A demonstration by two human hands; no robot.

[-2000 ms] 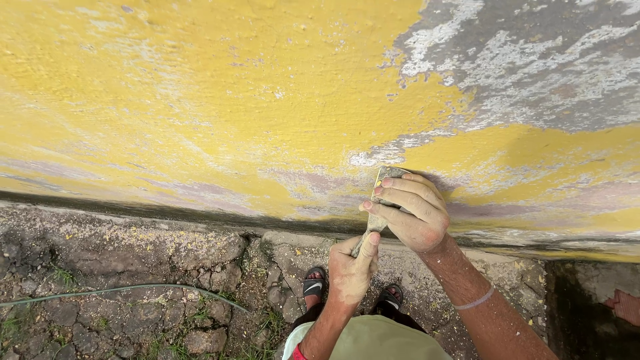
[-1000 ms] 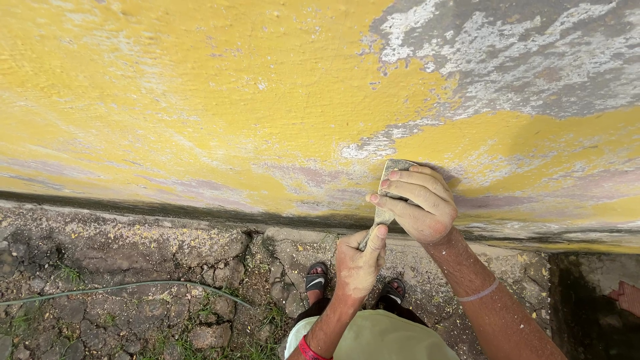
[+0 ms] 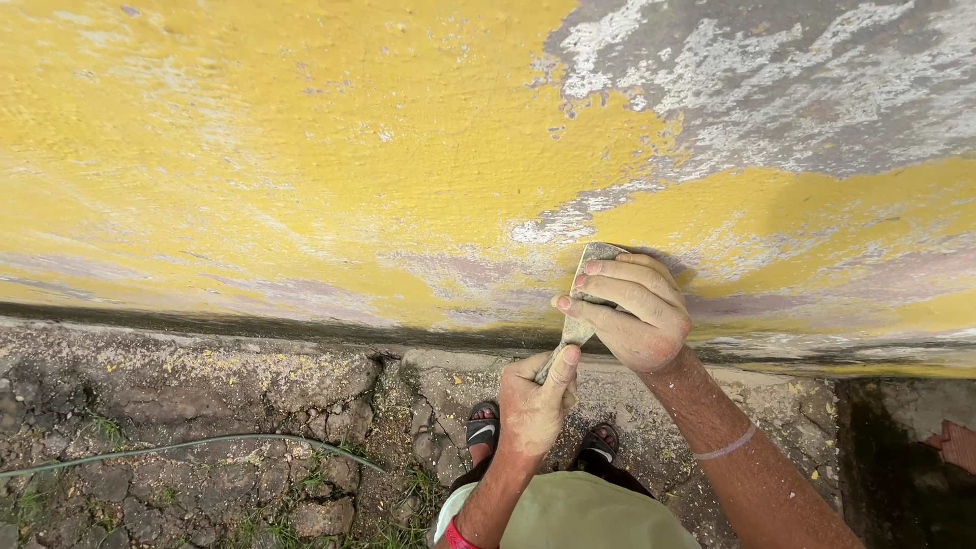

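Note:
A dusty metal scraper [image 3: 578, 329] lies with its broad end against a wall [image 3: 343, 152] of peeling yellow paint. My left hand [image 3: 536, 396] is closed around its narrow handle, below the blade. The fingers of my right hand [image 3: 637, 309] lie across the blade and press it near the wall; part of the blade is hidden under them. Dust coats both hands. Grey and white patches show on the wall at the upper right, and a small white and grey patch sits just above the blade.
Cracked stone paving [image 3: 229, 412] strewn with paint flakes runs along the wall's foot, with tufts of grass. A thin green hose [image 3: 252, 437] lies across it at the left. My sandalled feet stand below my hands. A dark, wet-looking recess [image 3: 884, 457] is at the lower right.

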